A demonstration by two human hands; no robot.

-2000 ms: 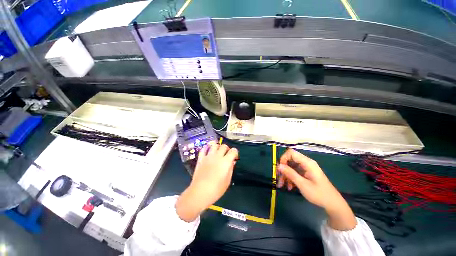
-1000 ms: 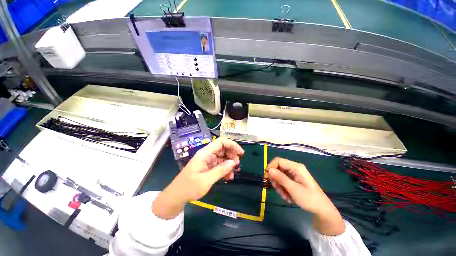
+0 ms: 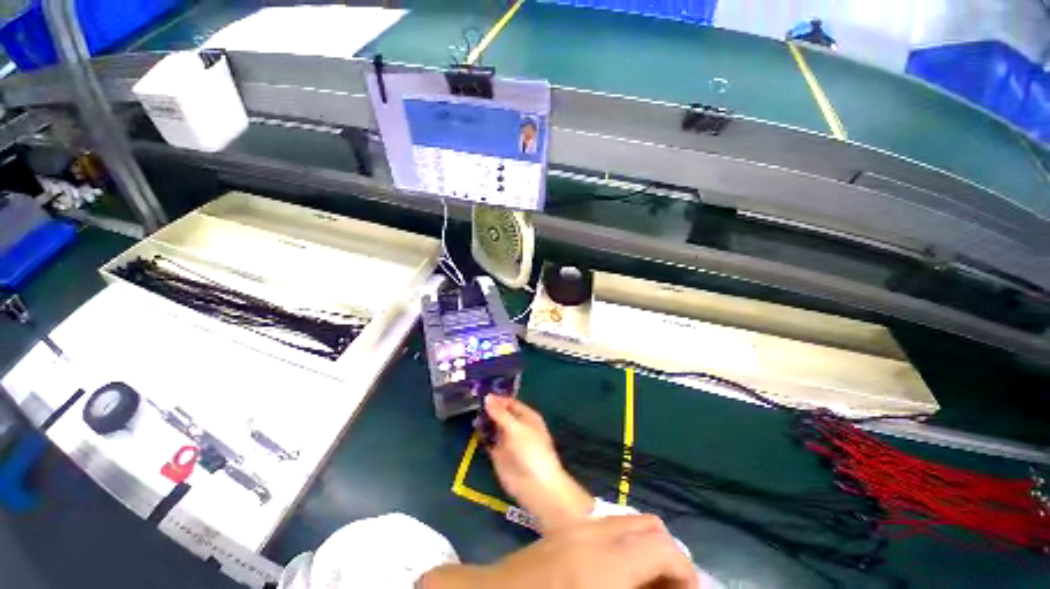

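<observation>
A grey-black box (image 3: 466, 345) with lit coloured buttons, possibly a tape dispenser, stands at the centre. My right hand (image 3: 524, 454) is at its lower front, with the fingertips pinched on a small dark piece (image 3: 488, 427) that looks like a black cable end; its exact shape is unclear. My left hand (image 3: 570, 558) is low in the picture, blurred, and crosses in front of my right wrist. Its fingers point right, and whether it holds anything cannot be seen. Black cables (image 3: 702, 483) lie on the green mat to the right of my hands.
Red cables (image 3: 933, 483) lie at the right. A long cream tray (image 3: 748, 345) with a black roll (image 3: 568, 283) is behind. A divided tray (image 3: 305, 247) holds black cables at the left, beyond a measuring tool (image 3: 207, 446). A fan (image 3: 503, 244) and instruction card (image 3: 472, 144) are behind the box.
My right hand has moved left to the front of the box. My left hand has dropped lower and moved right, across my right wrist. The camera view has shifted slightly.
</observation>
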